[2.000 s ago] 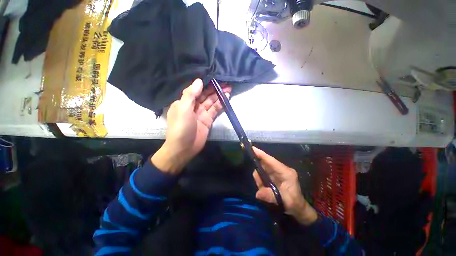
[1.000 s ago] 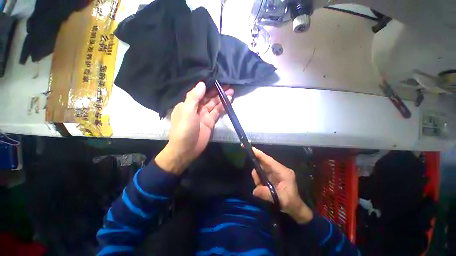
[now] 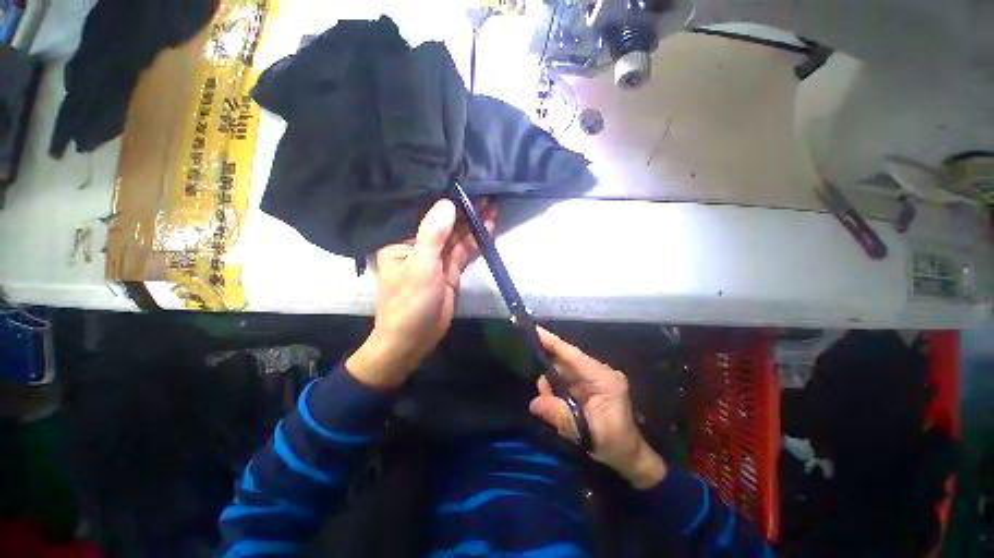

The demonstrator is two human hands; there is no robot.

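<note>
A black garment piece lies folded on the white table in front of me, with a corner reaching right towards the needle area. My left hand holds its near edge, thumb on top and fingers partly under the cloth. My right hand holds long black scissors by the handles, below the table edge. The blades point up and left, and their tips touch the cloth edge beside my left thumb. The blades look closed or nearly so. The fingertips under the cloth are partly hidden.
The sewing machine's presser foot area and knob are at the top. Snips lie at the right. Taped cardboard and a black heap are at the left. A red-orange crate holding black pieces stands lower right.
The view has shifted slightly. My left hand has turned a little, its thumb now more upright and its fingers more curled at the cloth edge. The scissors remain at the edge.
</note>
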